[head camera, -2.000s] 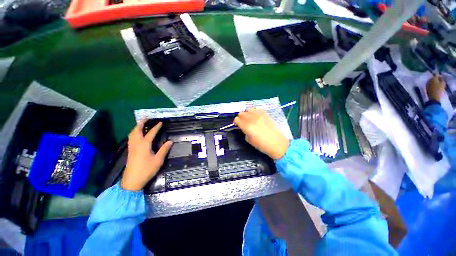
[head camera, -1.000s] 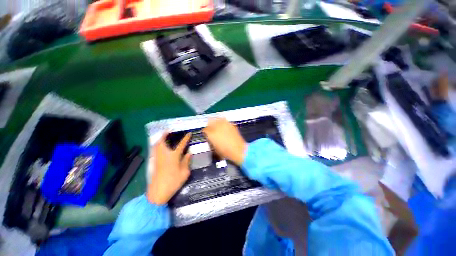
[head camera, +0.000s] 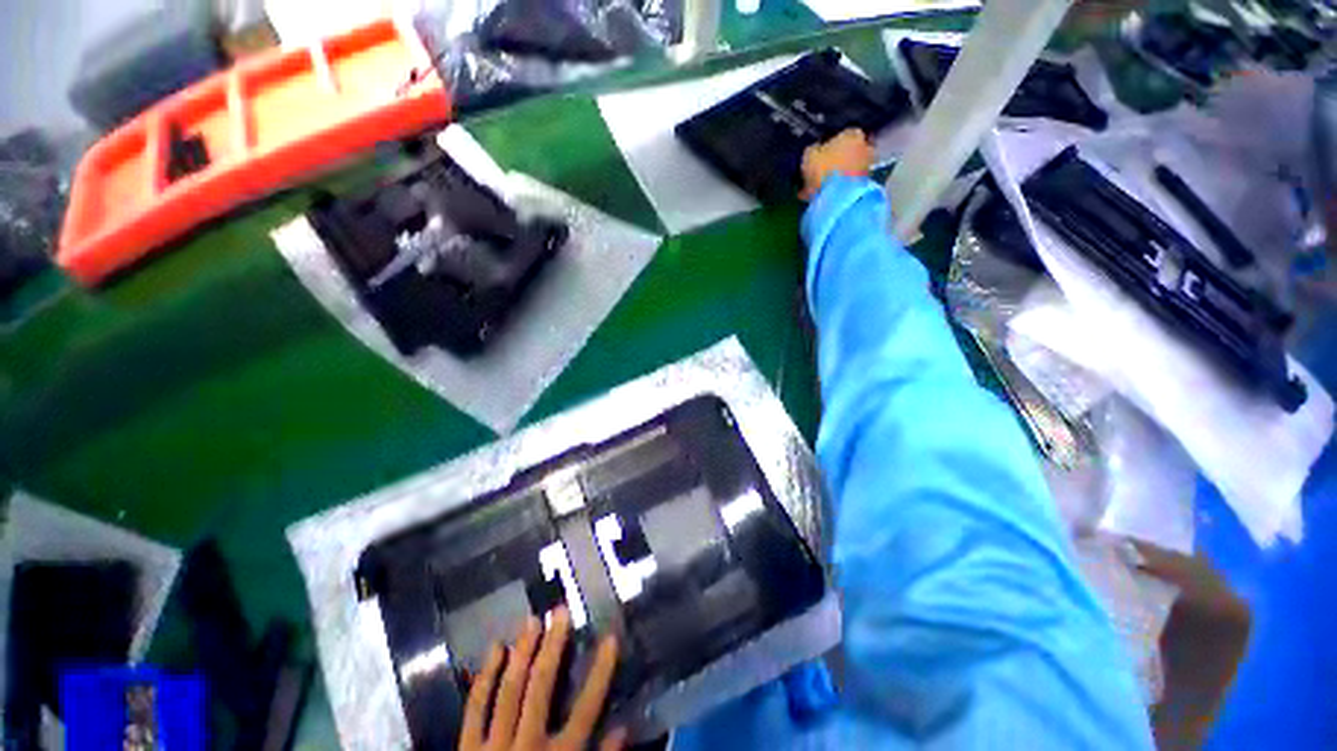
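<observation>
A wide black tray body (head camera: 682, 550) with white bracket pieces at its centre lies tilted on a textured foam sheet (head camera: 330, 580) in front of me. My left hand (head camera: 540, 690) lies on its near edge with fingers spread, cut off by the bottom of the picture. My right hand (head camera: 839, 159) is stretched far forward, at the near right edge of a second black unit (head camera: 755, 125) on a white sheet. Its fingers are bent against that unit; whether they grip it is unclear. The thin metal strips beside the tray body are mostly hidden behind my right sleeve.
An orange divided tray (head camera: 279, 110) stands back left. Another black unit (head camera: 425, 257) lies on a sheet before it. A pale post (head camera: 975, 103) rises beside my right hand. A blue bin (head camera: 135, 707) is cut off bottom left. More black units (head camera: 1158, 272) lie right.
My right hand has left the tray body and reached forward to the back unit. My left hand has moved to the near edge with spread fingers. The view has shifted, and the tray body appears tilted.
</observation>
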